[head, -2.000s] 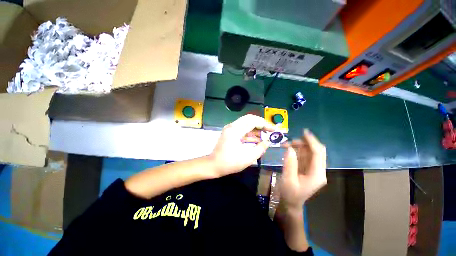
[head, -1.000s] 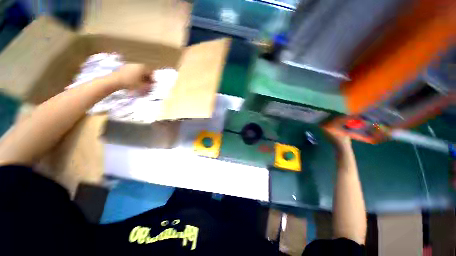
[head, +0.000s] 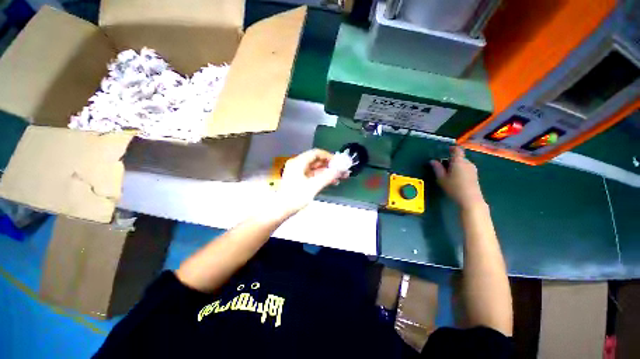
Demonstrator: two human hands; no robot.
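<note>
My left hand [head: 302,181] holds a white plastic impeller [head: 344,161] in its fingertips at the black round press fixture [head: 358,158], partly covering it. Whether the impeller is seated cannot be told. My right hand [head: 460,177] is over the green bench right of the fixture, below the control box; its fingertips are bent, and whether it holds a metal ring cannot be told. A yellow start button box [head: 406,193] shows between the hands. The left button box [head: 277,169] is mostly hidden by my left hand.
The large open carton [head: 260,84] with white impellers stands at the left. The green press head [head: 414,91] hangs above the fixture. The orange control box [head: 540,84] with lit switches is at the right. Cartons stand below the bench edge, including one [head: 414,301] near my body.
My left hand has moved from inside the large carton to the fixture with a white impeller. My right hand stays right of the fixture, in about the same place. The head view has shifted.
</note>
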